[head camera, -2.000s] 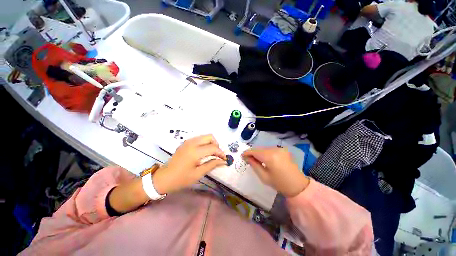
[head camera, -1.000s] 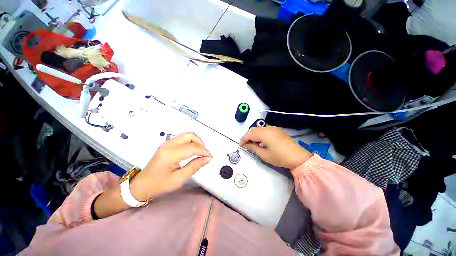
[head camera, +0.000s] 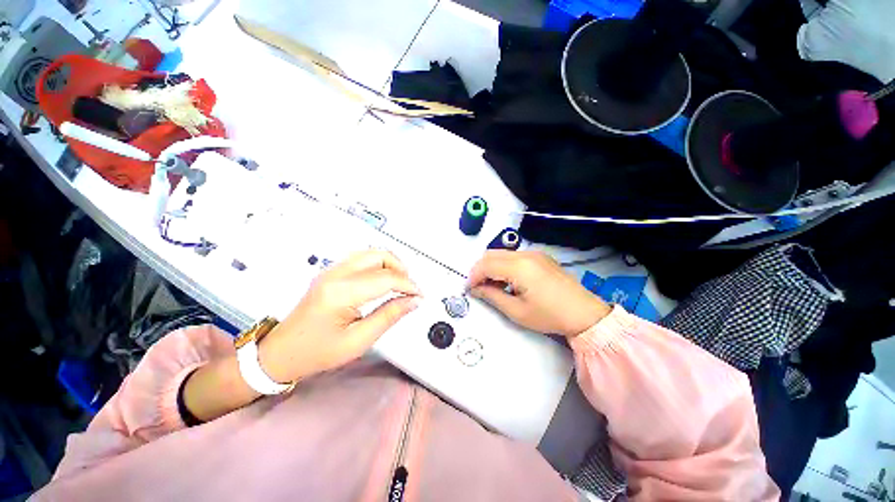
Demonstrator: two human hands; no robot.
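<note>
A white sewing machine head (head camera: 510,377) with a grey end lies below my hands. My left hand (head camera: 358,304) is over its left part, thumb and fingertips nearly together. My right hand (head camera: 525,289) is bent with its fingertips pinched beside a silver tension disc (head camera: 455,306). A black disc (head camera: 441,334) and a pale round disc (head camera: 470,352) sit just below. Any thread between the fingertips is too fine to see. A dark spool with a green top (head camera: 474,215) stands behind my right hand, and another dark spool (head camera: 507,239) is partly hidden by that hand.
A red-orange bag (head camera: 98,157) with dark and cream bundles lies at the far left. Thread stand discs (head camera: 743,152) hold black cones at the upper right. Black cloth (head camera: 540,127) lies behind the spools. Checked fabric (head camera: 756,309) is heaped at the right.
Since two seconds ago the view has come closer and my right hand has moved from right of the discs to behind them. In the last second both hands have barely moved.
</note>
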